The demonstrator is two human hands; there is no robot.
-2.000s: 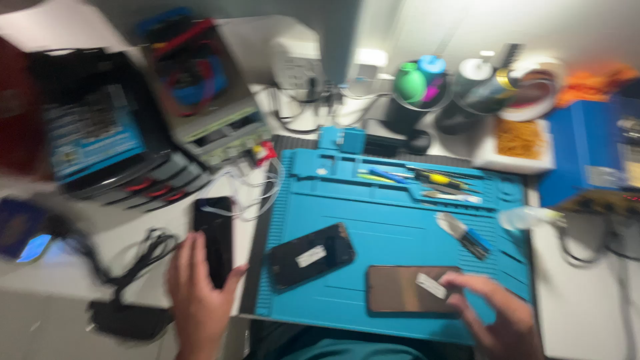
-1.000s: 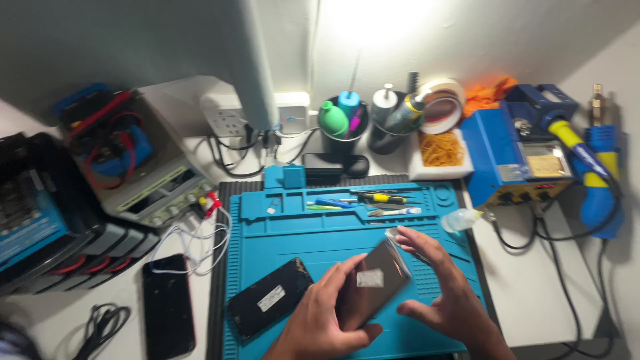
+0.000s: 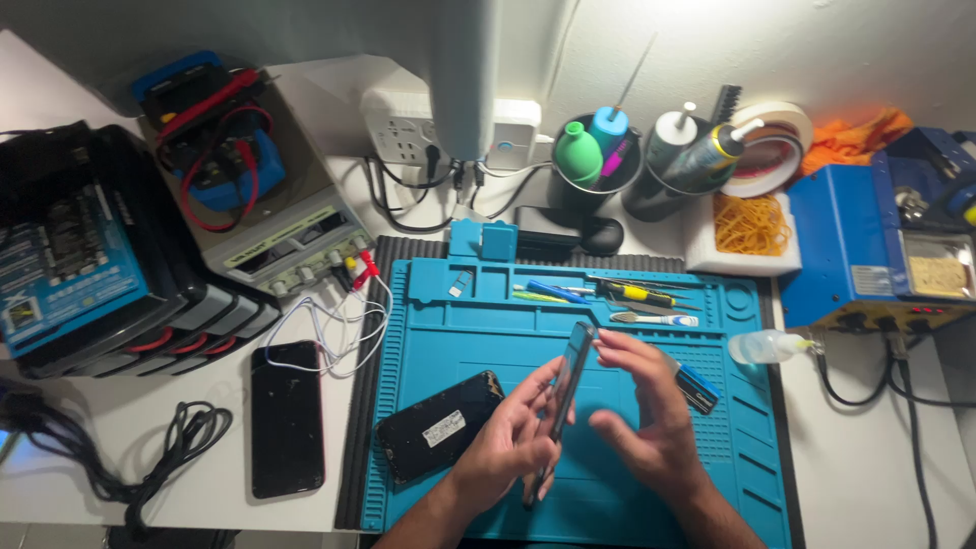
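Above the teal silicone repair mat point(image 3: 503, 351), my left hand point(image 3: 511, 450) grips a smartphone point(image 3: 568, 381) tilted up on its edge. The fingers of my right hand point(image 3: 656, 404) are spread, with the index finger close to the phone's upper end; whether it touches cannot be told. A black phone panel point(image 3: 442, 427) with a white label and chipped edges lies on the mat left of my hands. Farther left, another dark phone point(image 3: 287, 419) lies on the white table. A blue and black packet point(image 3: 695, 387) is partly hidden behind my right hand.
A screwdriver point(image 3: 637, 293) and a brush point(image 3: 653, 319) lie in the mat's upper tray. A bench power supply point(image 3: 297, 244) with leads stands left, beside stacked drawers point(image 3: 191, 320). A small bottle point(image 3: 766, 347) and a blue soldering station point(image 3: 839, 236) are at the right.
My left hand has left the phone on the table and now holds the one that lay on the mat. Since one second ago, that phone has turned edge-up. The view has shifted.
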